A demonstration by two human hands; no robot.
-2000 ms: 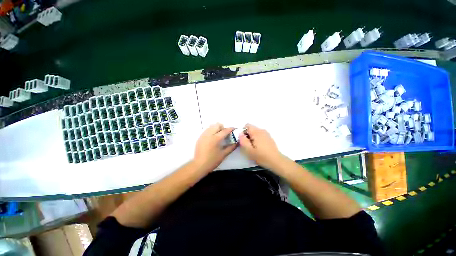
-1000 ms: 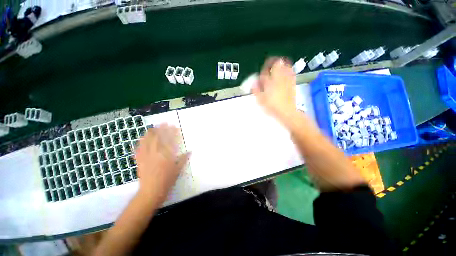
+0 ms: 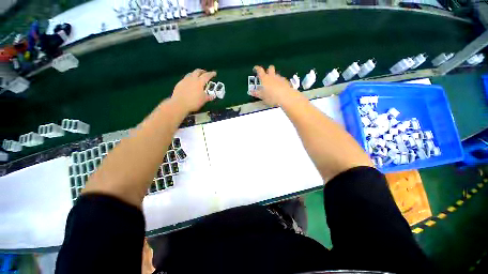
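Both my hands reach over the green conveyor belt. My left hand [image 3: 191,92] is at the left side of a group of white housings [image 3: 216,90] with dark openings, fingers around the group's edge. My right hand [image 3: 272,86] is at the right side of another group of white housings [image 3: 253,84] and covers part of it. Rows of open housings [image 3: 91,165] stand on the white work sheet [image 3: 251,155] at left, partly hidden by my left forearm.
A blue bin [image 3: 350,115] full of small white parts stands at right, above an orange-yellow box [image 3: 409,198]. Single white units [image 3: 330,76] lie along the belt [image 3: 128,80] at right, and grouped units [image 3: 51,130] at left. More units sit across the belt.
Both hands have moved forward from the sheet to the two groups on the belt. The view has shifted. Earlier my hands held a small white part over the sheet.
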